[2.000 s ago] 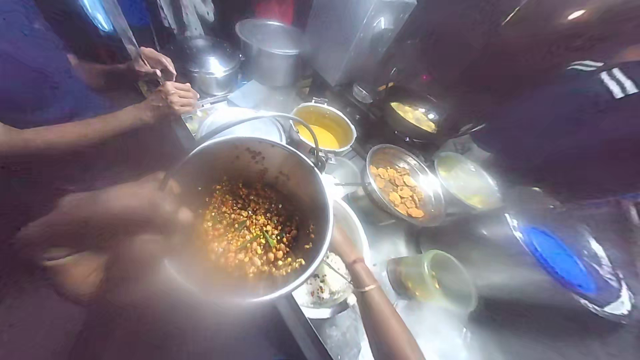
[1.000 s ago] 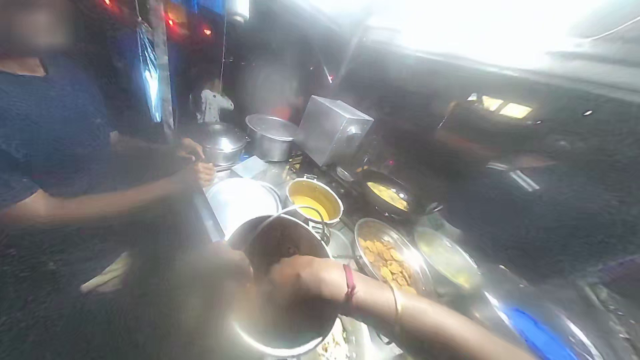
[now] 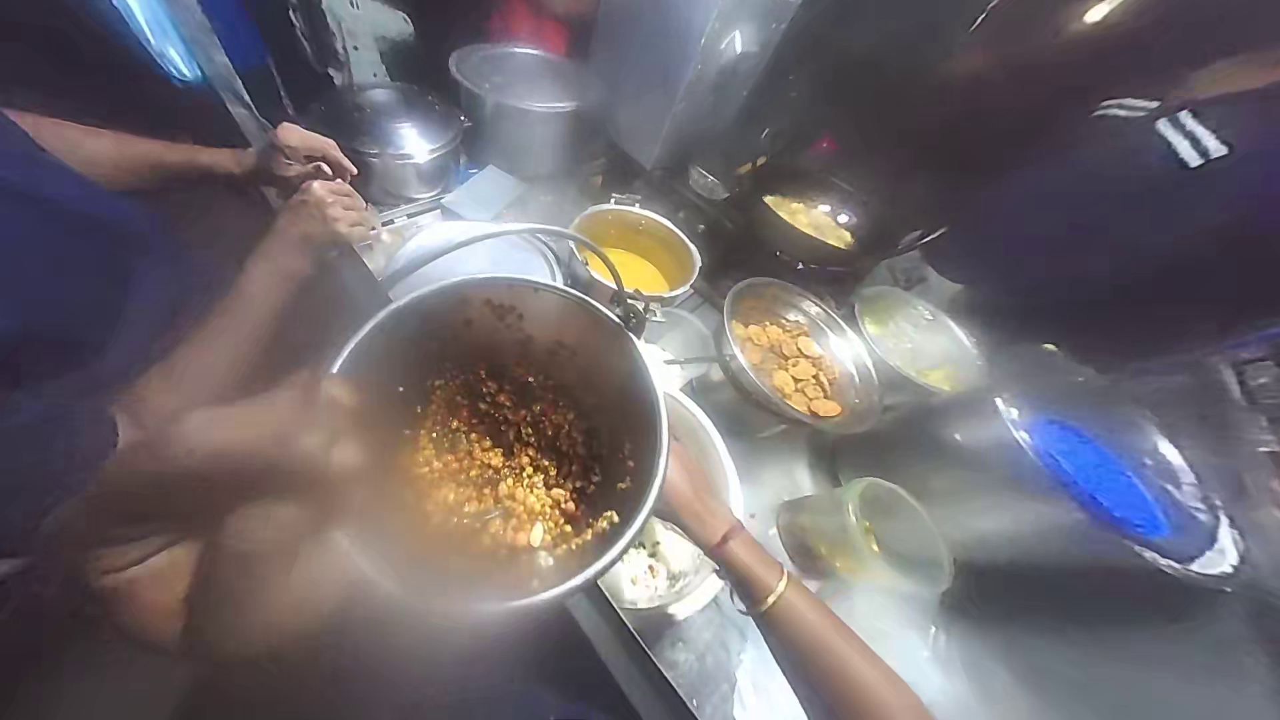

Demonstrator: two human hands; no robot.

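A deep metal pail (image 3: pixel 650 450) with a raised bail handle (image 3: pixel 480 237) is tilted towards the camera. Inside lies a glossy mix of brown and yellow pieces, perhaps cooked legumes (image 3: pixel 510 470). My left hand (image 3: pixel 310 430), badly blurred, holds the pail's left side. At the opposite side, my right hand (image 3: pixel 690 495) is against the outer wall, its fingertips hidden behind the pail; a red thread and a gold-coloured bangle circle that wrist. Below and partly behind the pail, a bowl (image 3: pixel 690 590) holds whitish food.
Beyond stand a pot of yellow liquid (image 3: pixel 688 255), a metal bowl of flat golden pieces (image 3: pixel 865 385), a dark pan (image 3: pixel 800 250) and a lidded pot (image 3: pixel 400 150). A translucent tub (image 3: pixel 900 540) is at right. Another person's hands (image 3: pixel 320 185) are at upper left.
My right hand has come out of the pail's mouth, where it was one second ago, to the outer right side. The pail's contents show again. The view has tipped downward.
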